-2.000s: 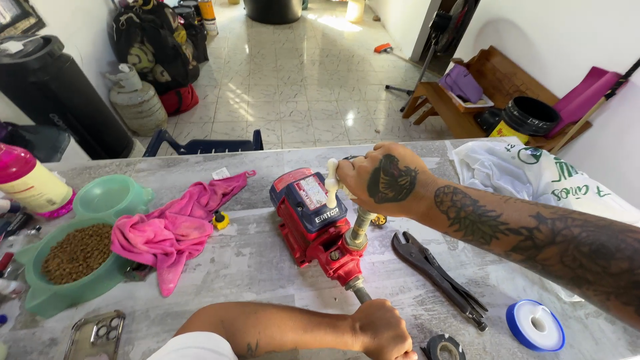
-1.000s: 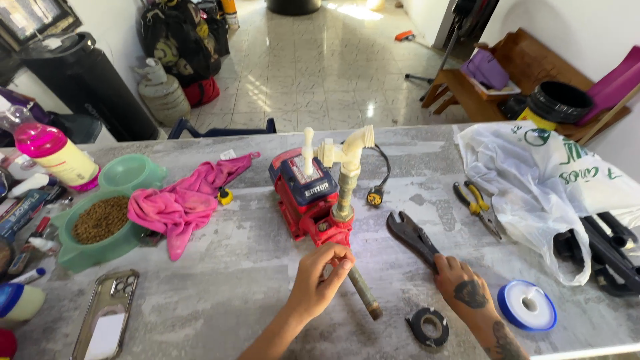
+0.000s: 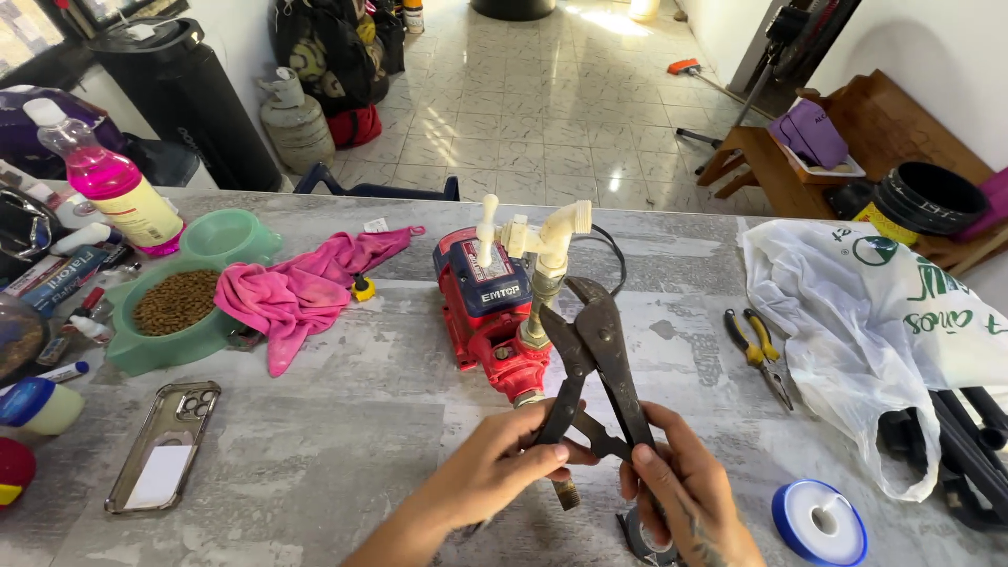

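Between my hands are dark locking pliers (image 3: 602,339), jaws apart and pointing away from me. My left hand (image 3: 512,457) grips the left handle and my right hand (image 3: 685,488) holds the other. Behind the jaws stands a red and blue electric water pump (image 3: 492,303) with a metal pipe nipple (image 3: 545,291) upright on it. A cream plastic elbow fitting with a valve (image 3: 555,236) tops that nipple. Another threaded metal pipe (image 3: 567,494) extends toward me from the pump, partly hidden by my left hand. Black tape (image 3: 642,539) lies partly under my right hand.
Yellow-black pliers (image 3: 760,354), a white plastic bag (image 3: 850,339) over black tubes (image 3: 965,449) and a roll of thread seal tape (image 3: 819,522) lie right. At left are a pink cloth (image 3: 303,295), a green pet bowl (image 3: 153,350), a phone case (image 3: 161,449) and a pink bottle (image 3: 118,189).
My right hand has lifted the locking pliers from the table, where they lay right of the pump. My left hand has moved from the lower pipe onto one of their handles.
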